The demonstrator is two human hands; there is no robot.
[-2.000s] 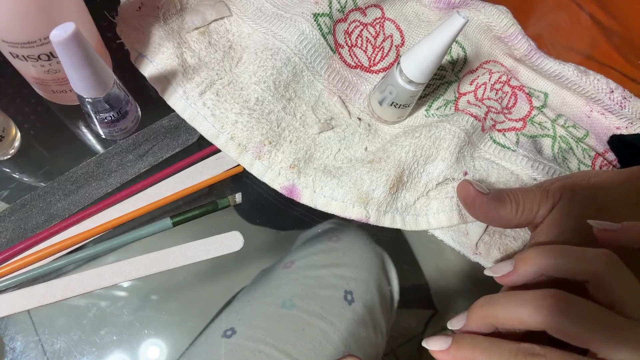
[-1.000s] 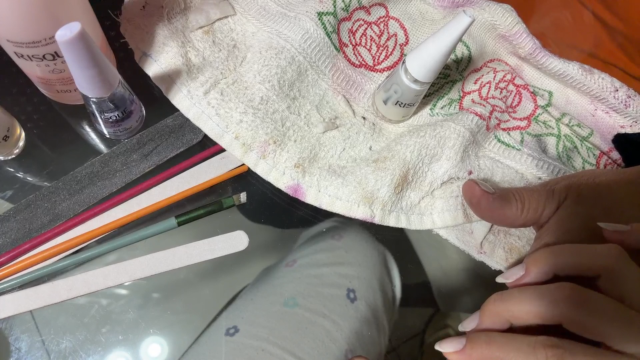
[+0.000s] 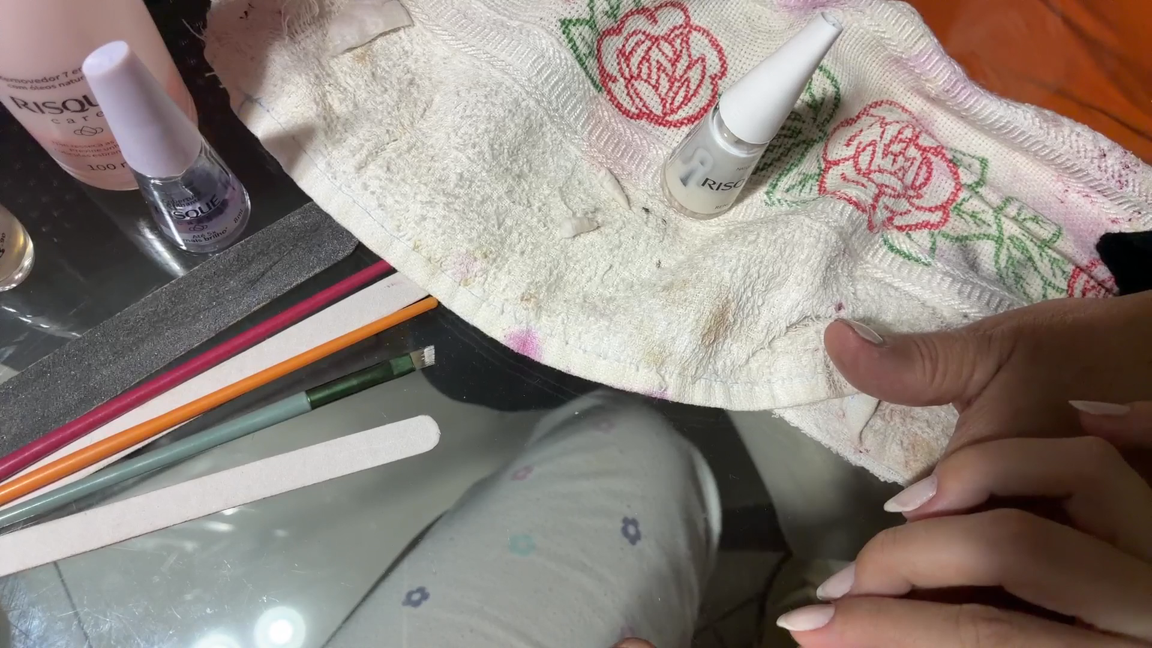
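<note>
Two overlapping hands reach in from the right edge; their overlap makes left and right hard to settle. What looks like my left hand [image 3: 1017,346] lays its thumb on the lower right edge of a white embroidered towel [image 3: 504,207], its other fingers hidden. Over it, what looks like my right hand [image 3: 999,549] spreads several fingers with long pale nails; no object shows between them. A nail polish bottle with a white cap [image 3: 715,162] stands on the towel, above and left of the thumb. A sliver of skin shows at the bottom edge; whose it is, I cannot tell.
On the glass table [image 3: 297,549], at left, lie a dark nail file [image 3: 180,324], a pale nail file [image 3: 225,490], a magenta stick [image 3: 211,364], an orange stick [image 3: 225,396] and a green-handled brush [image 3: 360,380]. A lilac-capped polish bottle [image 3: 193,202] and a pink remover bottle [image 3: 54,126] stand beyond.
</note>
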